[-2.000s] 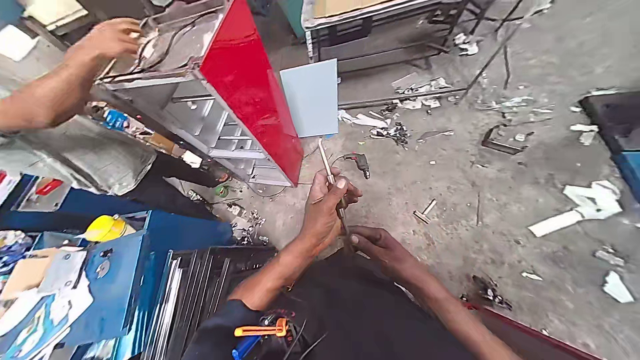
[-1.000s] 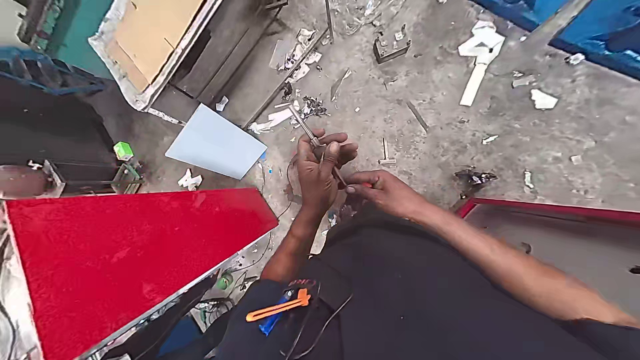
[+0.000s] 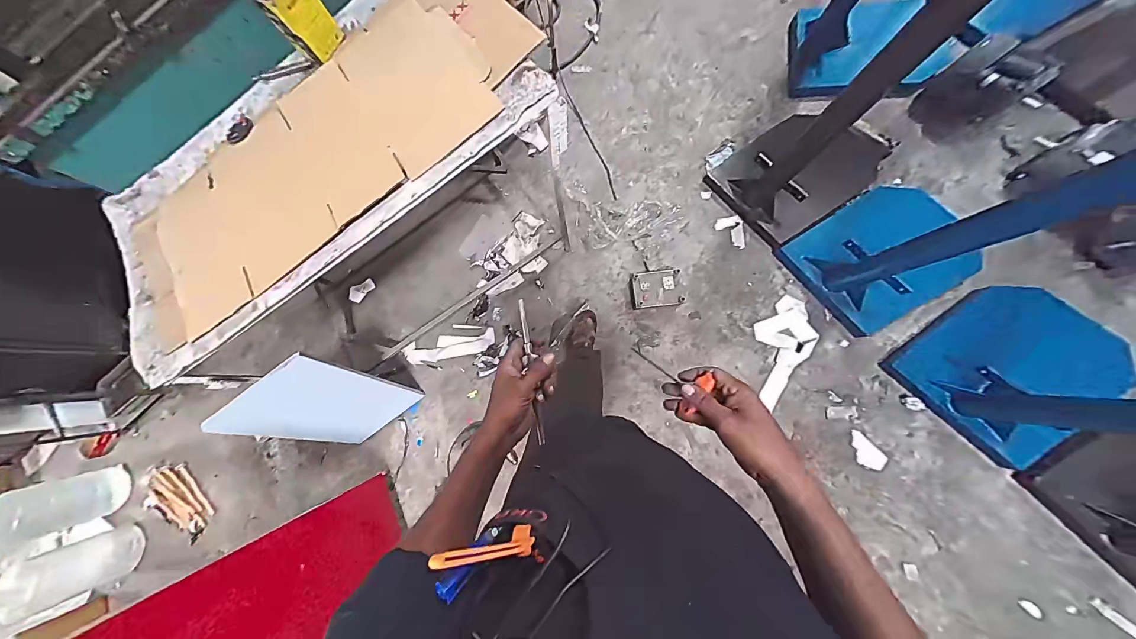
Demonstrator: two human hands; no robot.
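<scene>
My left hand [image 3: 519, 390] is closed around a thin metal rod [image 3: 524, 324], whose ends stick out above and below the fingers. In my right hand [image 3: 728, 408] is a screwdriver with an orange handle [image 3: 699, 390]; its thin dark shaft points up and to the left. The two hands are apart, in front of my dark clothing. An orange plastic tool [image 3: 479, 552] and a blue item [image 3: 457, 581] are at the chest of the clothing. A small grey box [image 3: 657, 288] lies on the floor beyond the hands.
A table with cardboard [image 3: 328, 177] stands at the upper left. Below it are a pale blue panel [image 3: 311, 401] and a red panel [image 3: 275, 564]. Blue metal bases with posts [image 3: 1021, 364] stand on the right. Scraps and white strips [image 3: 785, 342] lie on the concrete floor.
The hands were close together at the rod; now they are apart, the right one further to the right with the orange-handled screwdriver showing. The view has turned a lot.
</scene>
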